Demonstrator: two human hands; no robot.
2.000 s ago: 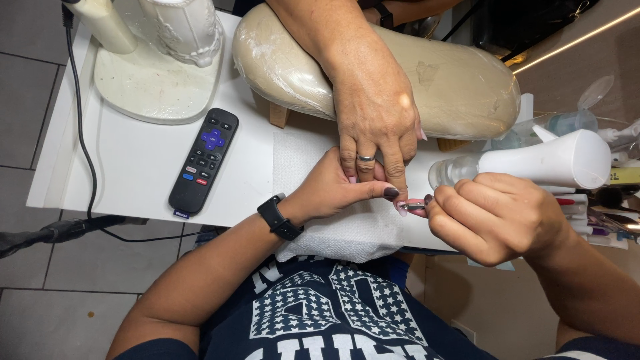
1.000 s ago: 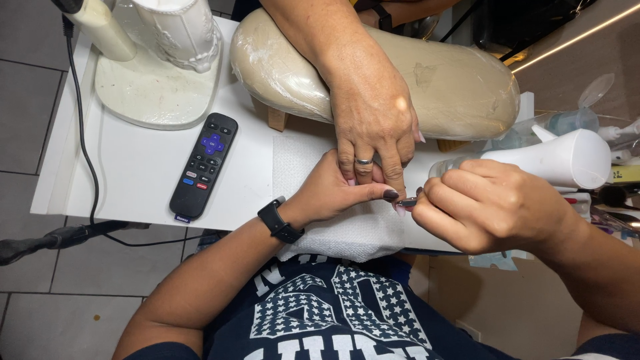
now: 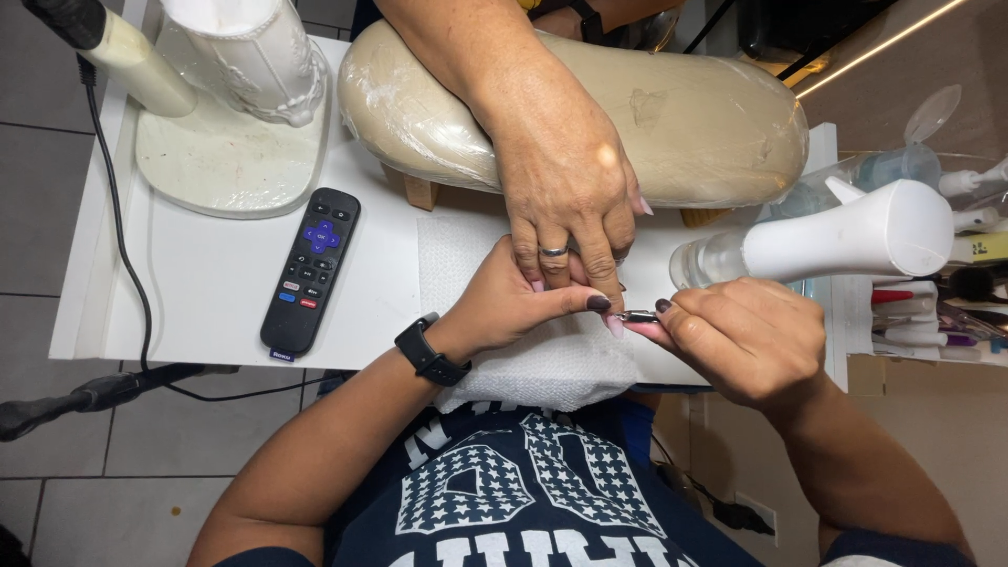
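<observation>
My left hand (image 3: pixel 524 303), with a black watch at its wrist, holds a finger of another person's hand (image 3: pixel 563 173), my thumb lying beside its nail. That person's hand wears a ring and reaches down over a padded armrest (image 3: pixel 709 130) wrapped in clear film. In my right hand (image 3: pixel 740 339) is a small metal nipper (image 3: pixel 639 316), its tip touching the held finger beside the nail. Most of the tool is hidden in my fingers. A white paper towel (image 3: pixel 535 362) lies beneath the hands.
Left on the white table (image 3: pixel 197 291) are a black remote control (image 3: pixel 311 272) and a pale lamp-like base (image 3: pixel 228 173) with a cord. Close by my right hand lies or stands a white spray bottle (image 3: pixel 843 236). Pens and brushes (image 3: pixel 913 315) crowd the right edge.
My right hand has shifted slightly around the tool, which stays at the finger's tip. The left hand keeps its hold.
</observation>
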